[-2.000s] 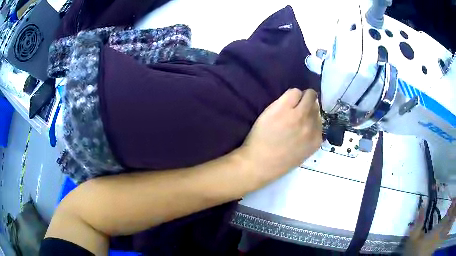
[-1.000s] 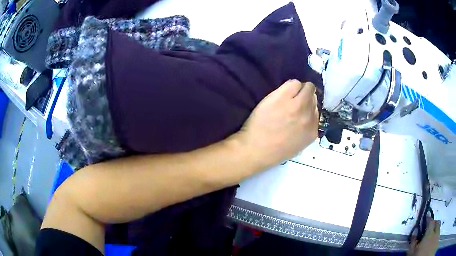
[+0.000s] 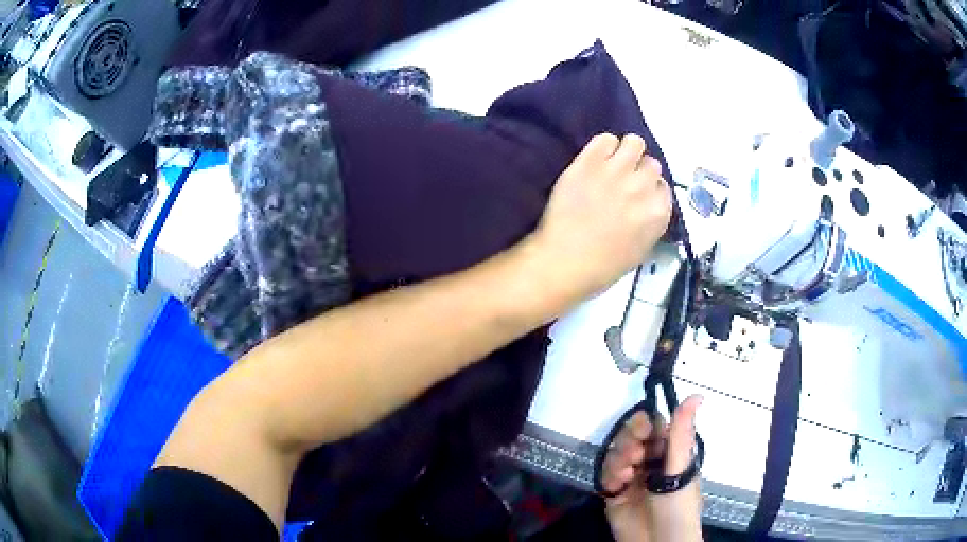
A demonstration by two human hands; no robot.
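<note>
The dark plum garment (image 3: 445, 191) lies over the left of the white table, with fuzzy grey check fleece (image 3: 286, 180) along its edge. My left hand (image 3: 610, 212) is closed on the garment's right edge, left of the sewing machine head. My right hand (image 3: 657, 466) holds the black shears (image 3: 673, 339) by their looped handles, blades pointing up toward the garment edge beside the machine. Whether the tips touch cloth or thread is unclear. The plum binding strip (image 3: 783, 423) hangs from near the presser foot (image 3: 732, 312) over the table's front edge.
The white machine head (image 3: 763, 222) stands to the right of my left hand. A measuring scale (image 3: 562, 461) runs along the table's front edge. A grey round-vented unit (image 3: 104, 58) is at upper left. A blue crate (image 3: 154, 408) is at lower left.
My right hand has brought the shears from the table's right side to the garment edge left of the needle area. My left hand and the held cloth edge now sit farther from the machine head.
</note>
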